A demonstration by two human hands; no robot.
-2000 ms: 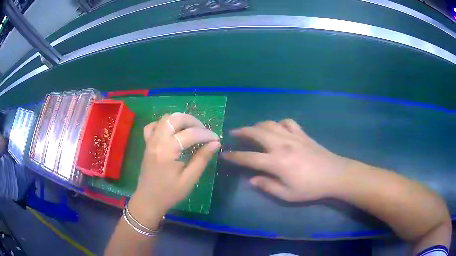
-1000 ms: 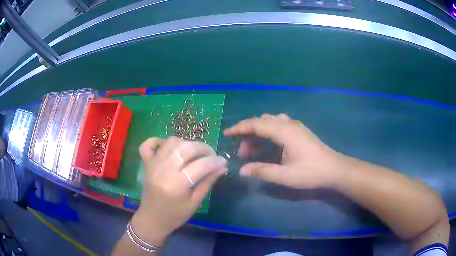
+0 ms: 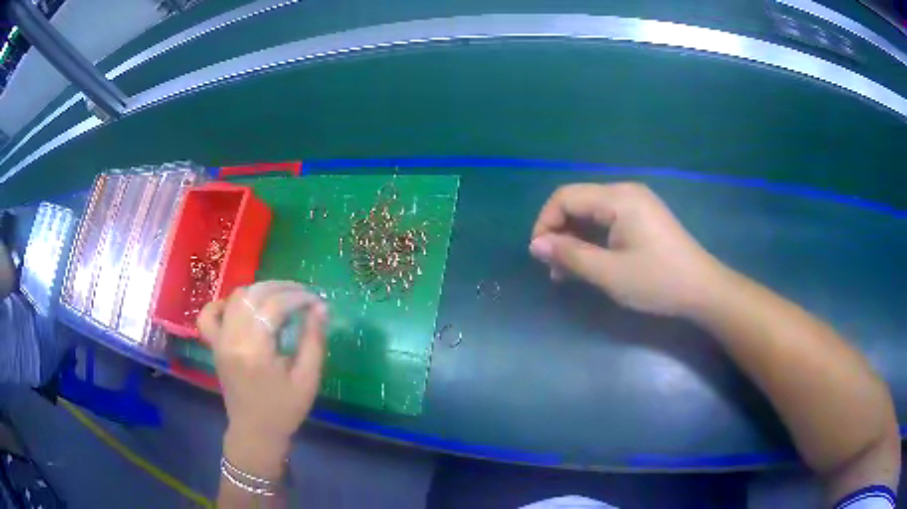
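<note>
A loose pile of small copper-coloured parts (image 3: 386,249) lies on the green mat (image 3: 328,239). Two thin rings lie on the dark green bench right of the mat, one near its edge (image 3: 449,336) and one farther right (image 3: 488,289). My left hand (image 3: 269,328) is blurred over the mat's left part, by the red bin's near corner; its fingers are curled and I cannot tell if it holds anything. My right hand (image 3: 622,249) is over the bench right of the rings, thumb and index fingertips together; whether something tiny is between them cannot be told.
The red bin (image 3: 255,234) holds more copper-coloured parts. Clear ribbed trays (image 3: 124,249) stand left of it. A metal rail (image 3: 448,32) runs along the far side. A blurred dark unit (image 3: 816,30) is beyond it. Blue tape (image 3: 557,167) marks the bench edge.
My left hand has moved left, away from the pile towards the red bin. My right hand has moved right and up, its fingertips closing. Rings now show on the bench. The far unit has moved right.
</note>
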